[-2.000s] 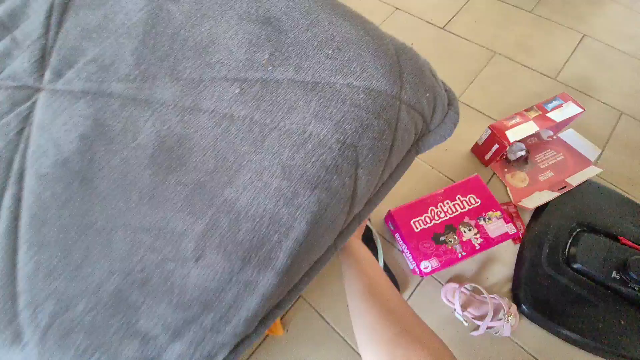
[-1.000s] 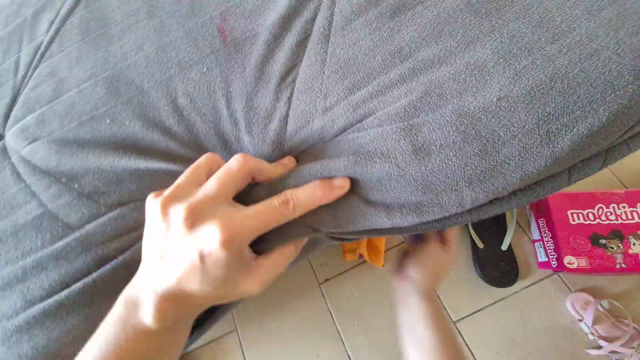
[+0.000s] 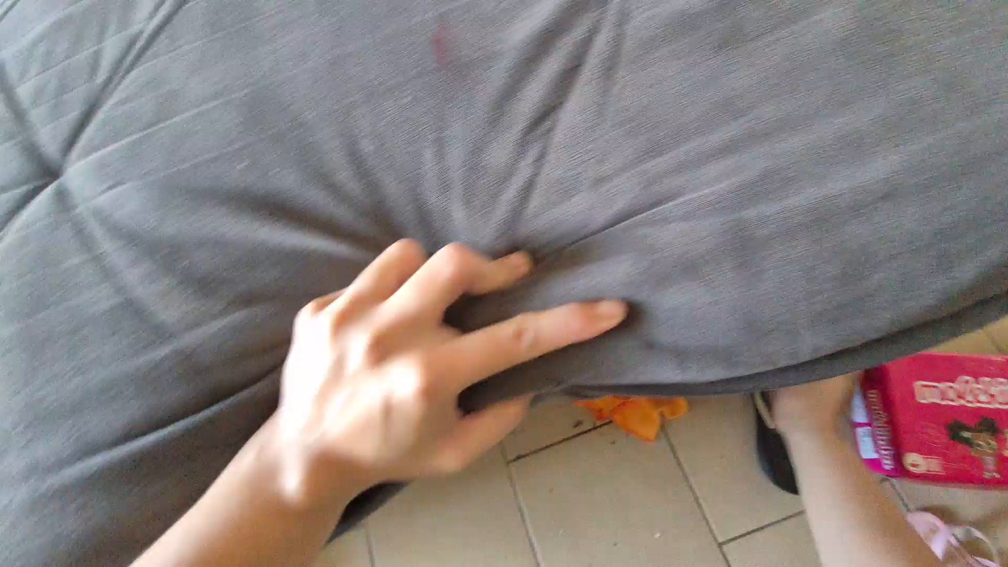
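A large grey quilted fabric cushion [image 3: 709, 197] spreads over most of the view, with a small reddish stain near the top. My left hand [image 3: 394, 362] grips the cushion near its lower edge, pinching up cloth so that folds fan out from the fingers; the thumb is at the edge. To the right, my right hand [image 3: 815, 405] is at the underside of the cushion's edge, beside a black flip-flop. Its fingers are mostly hidden, so its hold cannot be made out.
Below the cushion lies a beige tiled floor [image 3: 606, 504]. An orange cloth-like piece [image 3: 638, 416] rests on it. At the right are a black flip-flop [image 3: 776, 457], a pink printed cardboard box [image 3: 945, 425] and a pink strappy sandal [image 3: 937, 535].
My left hand, not visible two seconds ago, came onto the cushion and still grips it. Since one second ago, my right hand has moved right, from near the orange piece to the flip-flop.
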